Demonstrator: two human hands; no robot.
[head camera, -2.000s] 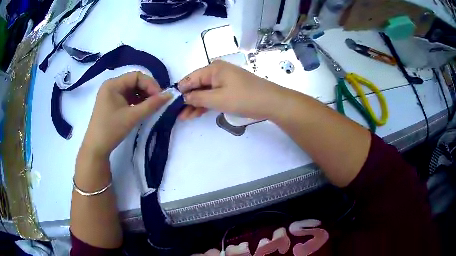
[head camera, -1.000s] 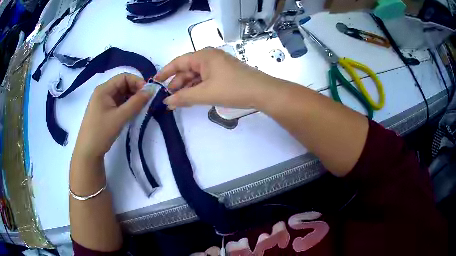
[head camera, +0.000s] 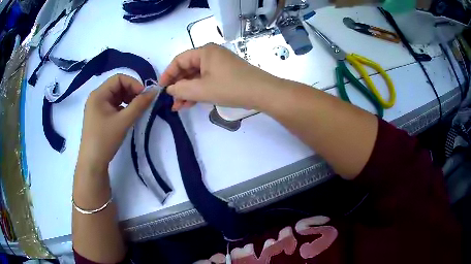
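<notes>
My left hand (head camera: 112, 111) and my right hand (head camera: 209, 77) meet at the middle left of the table, fingertips pinching the joined ends of curved navy strips (head camera: 187, 160). A wide navy strip hangs from the fingers over the table's front edge. A thinner dark and grey strip (head camera: 152, 172) hangs beside it, under my left hand. Another navy arc (head camera: 111, 61) curves away to the left on the table, its end near the left side. The exact edges between the fingertips are partly hidden.
The sewing machine's needle area (head camera: 258, 26) is at the top centre. Scissors (head camera: 338, 54) with green and yellow handles and an orange-dark cutter (head camera: 373, 31) lie right. A bundle of navy pieces (head camera: 150, 9) lies behind. Thin strips (head camera: 54, 38) lie far left. A ruler strip (head camera: 273, 193) runs along the front edge.
The hanging strips have spread apart, the wide one swinging right over the front edge and the thinner one staying left. Both hands have shifted slightly left in view, still pinching the fabric.
</notes>
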